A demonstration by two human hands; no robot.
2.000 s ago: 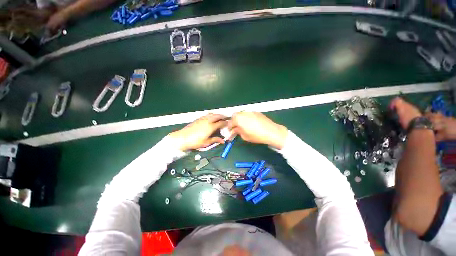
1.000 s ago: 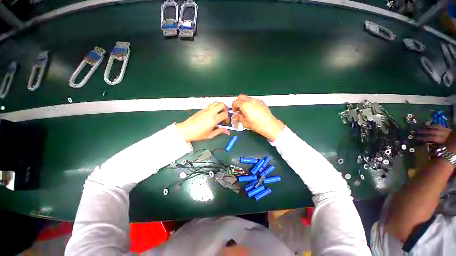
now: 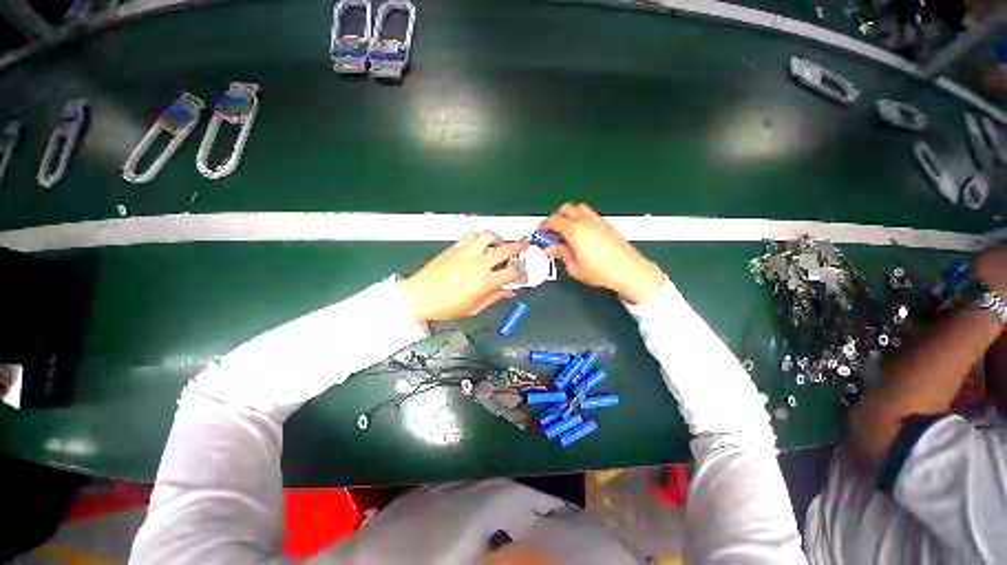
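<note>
My left hand (image 3: 464,277) holds a white device housing (image 3: 537,268) just in front of the white strip. My right hand (image 3: 591,249) is at the housing's right end, its fingers on a blue battery (image 3: 544,237) at the far edge of the housing. Whether the battery sits inside the housing is hard to tell. A single blue battery (image 3: 512,319) lies just below my hands. A pile of blue batteries (image 3: 574,386) lies nearer to me, with circuit boards (image 3: 499,402) and dark lead wires spread to its left.
Filled housings (image 3: 229,130) lie on the green belt at left, two more (image 3: 373,42) at the far side. Other housings (image 3: 824,81) lie at far right. A neighbour's component pile (image 3: 812,276) and a person's arm (image 3: 928,342) are at right. A black object (image 3: 55,331) stands at left.
The housing between my hands has turned and shows more white, with a blue battery now visible at its far edge. My right hand has shifted slightly right. The view has shifted too.
</note>
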